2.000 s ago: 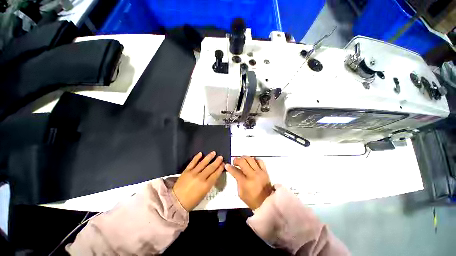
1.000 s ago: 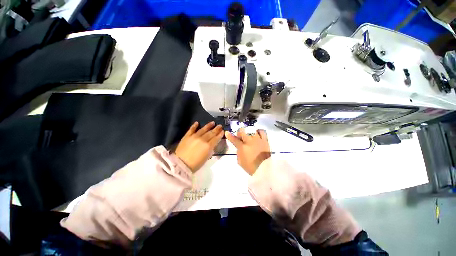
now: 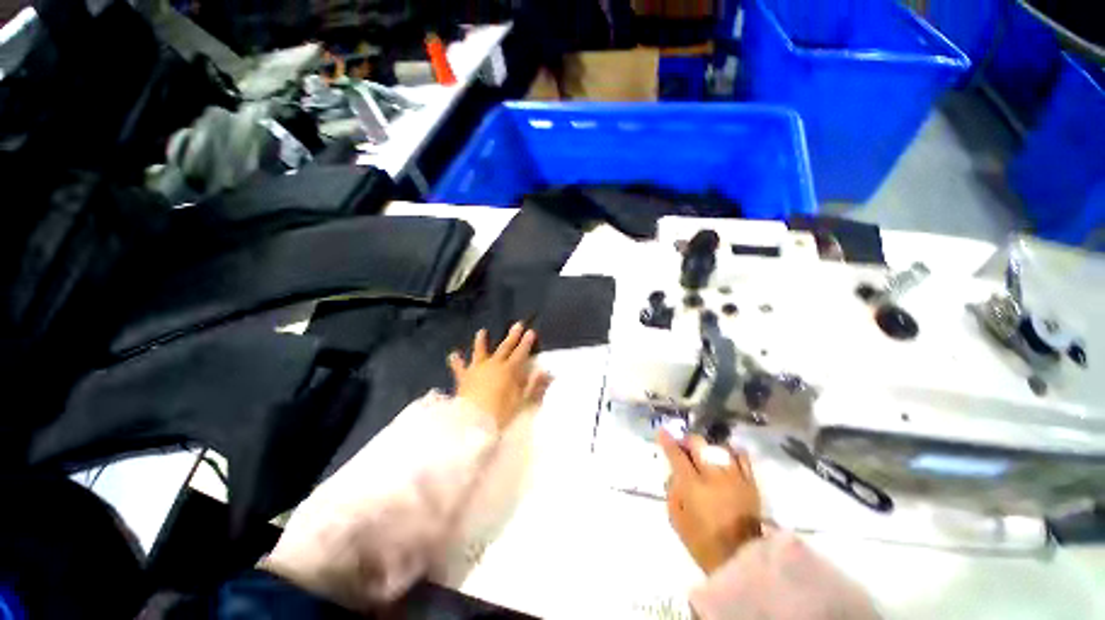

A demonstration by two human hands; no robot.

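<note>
The black fabric panel point(image 3: 418, 351) lies left of the sewing machine point(image 3: 776, 327), off the needle area. My left hand point(image 3: 494, 378) has its fingers spread at the panel's near edge, palm down. My right hand point(image 3: 715, 503) is on the white bed just below the machine's left end, fingertips close to the presser foot area. Its fingers are slightly apart, and no fabric shows under it. The needle and foot are blurred and partly hidden. Black thread snips point(image 3: 842, 476) lie on the bed right of my right hand.
Folded black layers point(image 3: 303, 260) lie at the table's left. A blue bin point(image 3: 654, 127) holding black fabric stands behind the table, with another blue bin point(image 3: 836, 91) farther back. A cluttered white worktable point(image 3: 454, 97) is at the far left.
The view has tilted up and shifted left. The panel has moved away from the needle toward the left and back. My left hand has moved left with spread fingers, away from my right hand.
</note>
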